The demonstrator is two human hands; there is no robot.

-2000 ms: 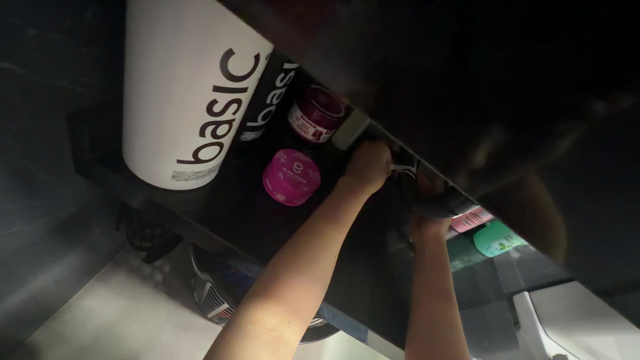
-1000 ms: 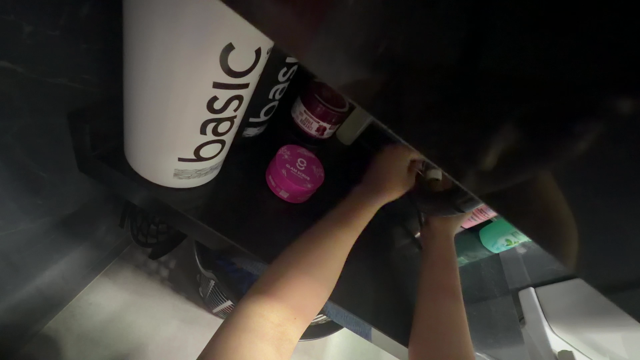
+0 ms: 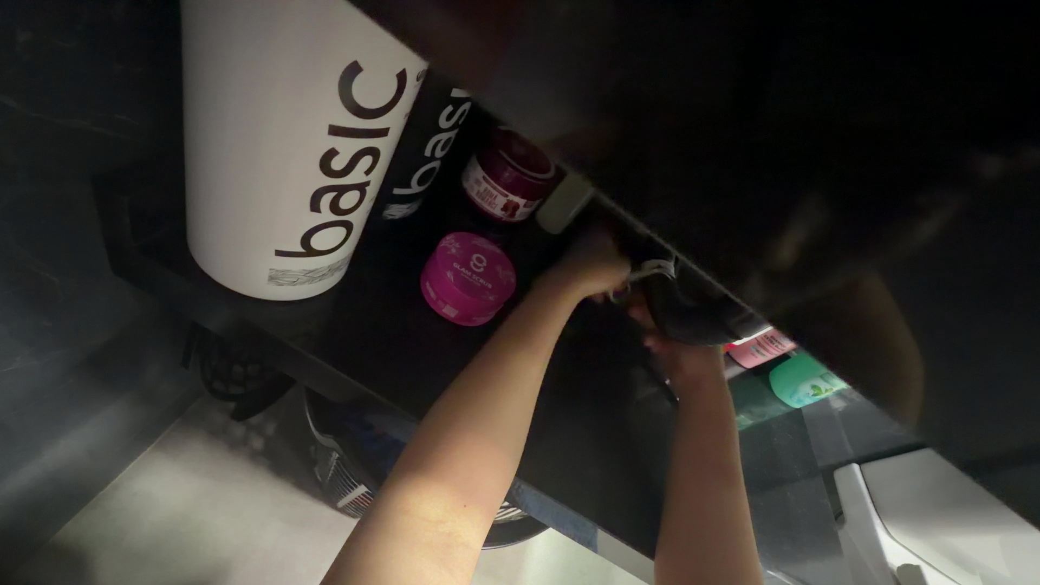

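Observation:
Both arms reach onto a dark shelf (image 3: pixel 390 341) beneath a dark overhanging panel. My left hand (image 3: pixel 591 262) is curled beside a pale cord or band (image 3: pixel 654 268) that runs to a dark rounded object (image 3: pixel 699 309); whether the fingers grip it is unclear in the shadow. My right hand (image 3: pixel 670 341) is below and against that dark object, its fingers partly hidden. Left of my left hand stand a pink scrub jar (image 3: pixel 469 280) and a dark red jar (image 3: pixel 510 177) with a label. A pale green item (image 3: pixel 565 203) sits just behind the left hand.
A large white bottle (image 3: pixel 276 162) and a black bottle (image 3: pixel 431 154) stand at the left of the shelf. Pink (image 3: pixel 762 348) and green (image 3: pixel 803 380) containers lie right of my right hand. A white fixture (image 3: pixel 934 512) is at lower right, and a striped item (image 3: pixel 345 479) is below the shelf.
Between one second ago and now, my left hand has moved back left, away from the right hand, and the pale cord shows between them. The right hand stays by the dark object.

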